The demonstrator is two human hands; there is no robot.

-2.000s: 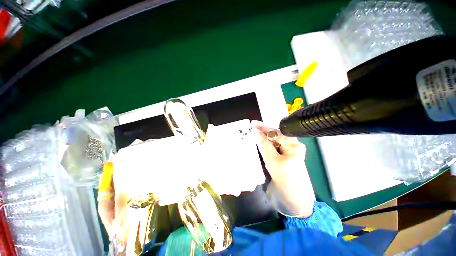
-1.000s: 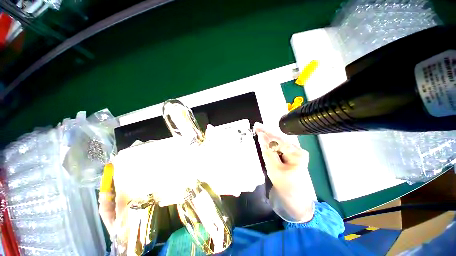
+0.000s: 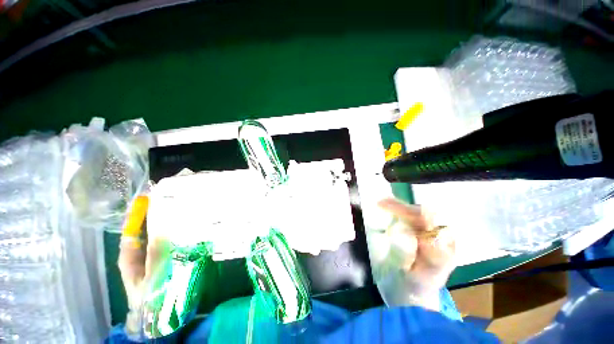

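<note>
An overexposed white housing (image 3: pixel 249 208) lies over a dark, white-bordered mat (image 3: pixel 328 272). Three glossy green-tinted lobes (image 3: pixel 279 275) show over and below it. My left hand (image 3: pixel 138 259), with a yellow-orange finger cot (image 3: pixel 136 216), grips the housing's left edge; part of it is hidden by glare. My right hand (image 3: pixel 417 245) is right of the housing, apart from it, fingers curled and blurred. A small gold glint shows at its fingers; whether it holds something is unclear. A black electric screwdriver (image 3: pixel 505 144) reaches in from the right, its tip above my right hand.
A clear bag with grey grains (image 3: pixel 114 178) and clear trays (image 3: pixel 30 235) lie at left. At right are a white slab (image 3: pixel 431 91), more clear trays (image 3: pixel 512 74), a yellow tube (image 3: pixel 409 116) and small yellow pieces (image 3: pixel 393 151). A brown box (image 3: pixel 525 295) is lower right.
My right hand has moved right and down, away from the housing's right edge, with its fingers curled. The view has shifted slightly. The lobes' tint has turned from gold to green.
</note>
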